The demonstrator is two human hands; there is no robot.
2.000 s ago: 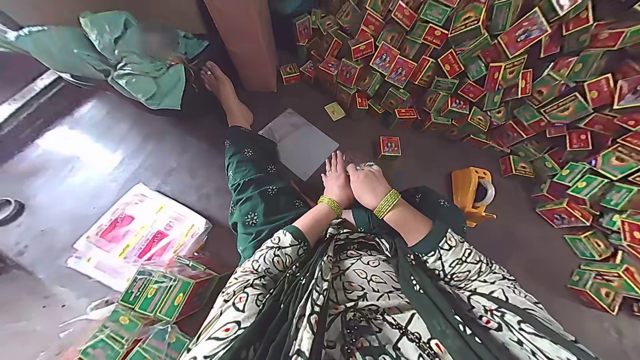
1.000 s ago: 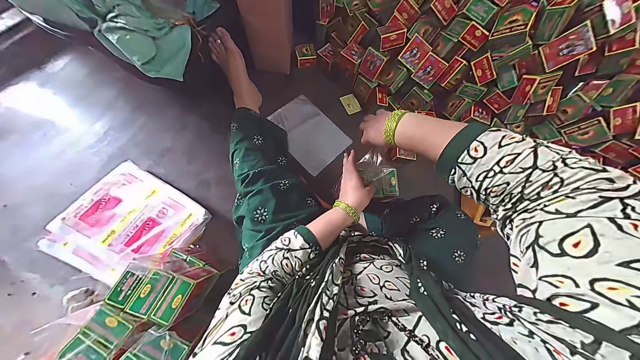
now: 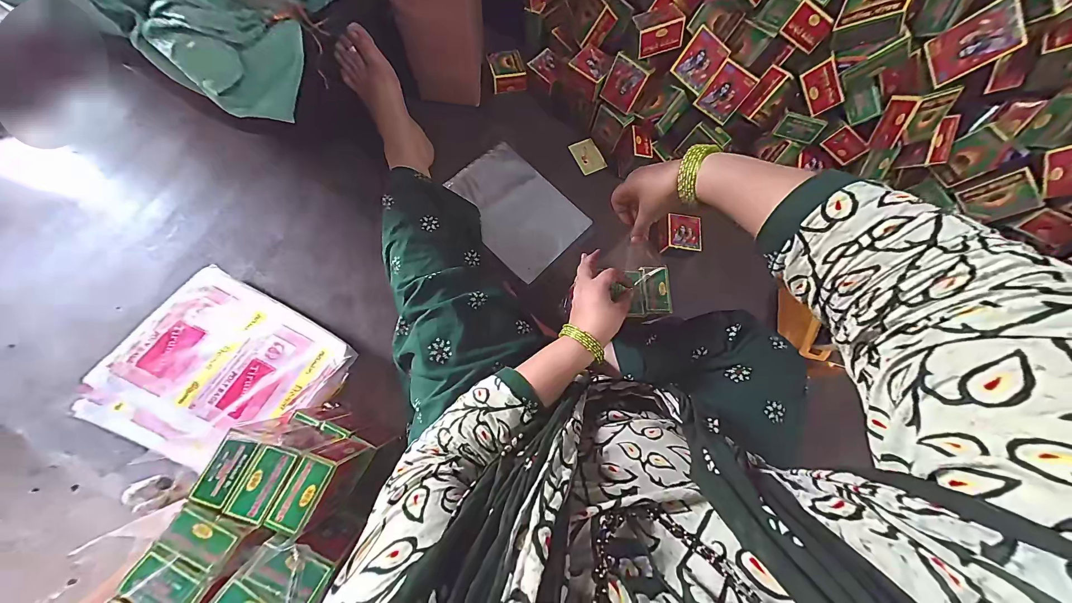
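Green boxes [image 3: 656,291] in a clear plastic bag stand on the dark floor between my legs. My left hand [image 3: 600,300] holds them at their left side, thumb and fingers against the bag. Above them, my right hand [image 3: 646,198] pinches the raised edge of the clear bag [image 3: 632,254]. A small red box [image 3: 684,233] lies just beyond the bagged boxes, below my right wrist. Flat clear plastic bags [image 3: 521,211] lie on the floor beside my left leg. The far side of the bagged boxes is hidden.
A large heap of red and green boxes [image 3: 727,84] fills the upper right. A yellow tape dispenser [image 3: 796,322] is partly hidden by my right sleeve. Bagged green boxes [image 3: 266,486] and a printed plastic packet [image 3: 213,356] lie at left. Another person's foot or my own [image 3: 381,100] is near a pillar [image 3: 437,50].
My hands were together two seconds ago; they have since moved apart, the right one outward and upward. The bagged green boxes now show between them, with the bag's edge drawn up.
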